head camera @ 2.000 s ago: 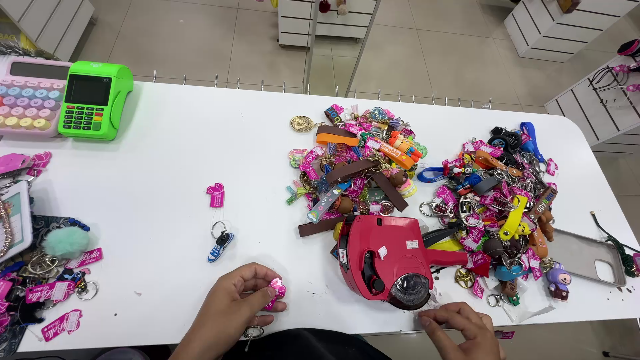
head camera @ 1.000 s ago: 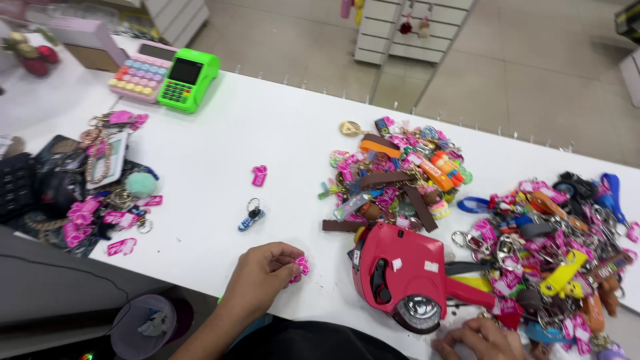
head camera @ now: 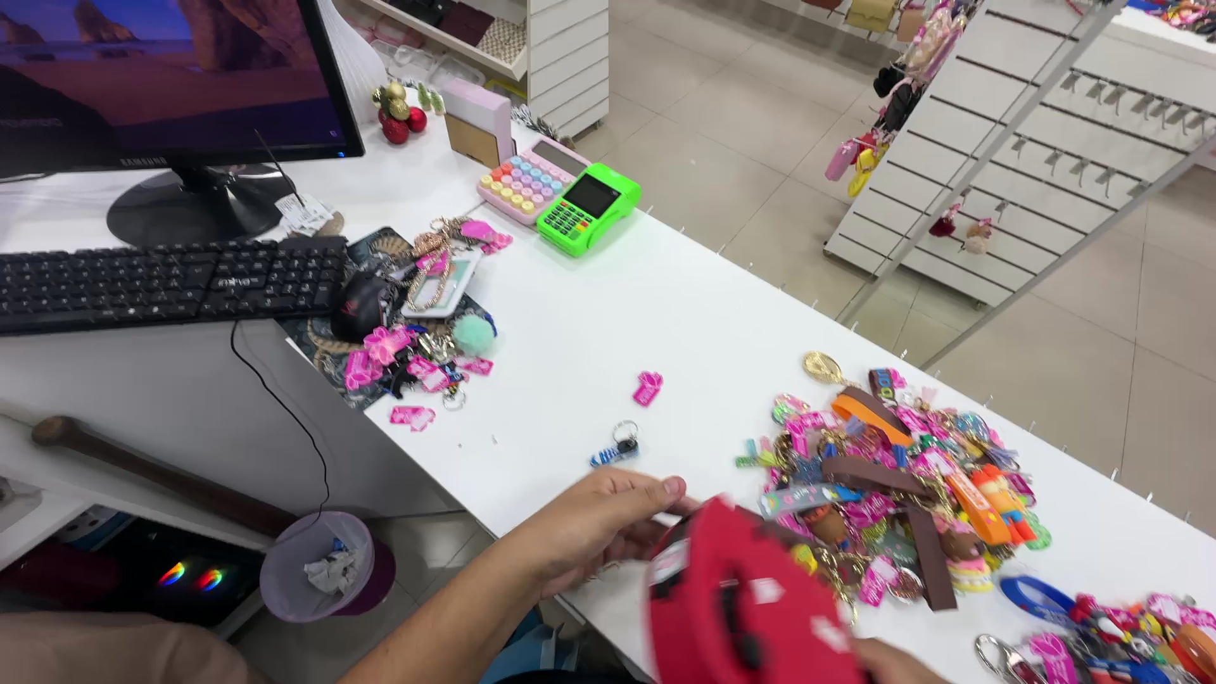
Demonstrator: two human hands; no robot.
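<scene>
My left hand (head camera: 608,527) is at the table's front edge, its fingertips against the front end of a red handheld price labeler (head camera: 750,608); whatever lies between the fingers is hidden. My right hand (head camera: 893,660) shows only partly at the bottom edge, behind the labeler, which is raised and blurred. Just beyond my left hand lies a blue sneaker keychain (head camera: 615,450) with a metal ring. Farther back is a small pink tag (head camera: 648,388). A heap of tagged keychains (head camera: 883,475) lies right of them, with another keychain pile (head camera: 1121,636) at the lower right.
Tagged keychains (head camera: 427,356), a mouse (head camera: 358,306) and a keyboard (head camera: 171,280) are at the left, below a monitor (head camera: 180,76). A green card terminal (head camera: 589,209) and a pink calculator (head camera: 534,179) stand at the back edge. A waste bin (head camera: 328,567) is on the floor.
The red labeler, earlier lying on the table, is now raised beside my left hand. The pink tag my left fingers held is no longer visible. The view has swung left.
</scene>
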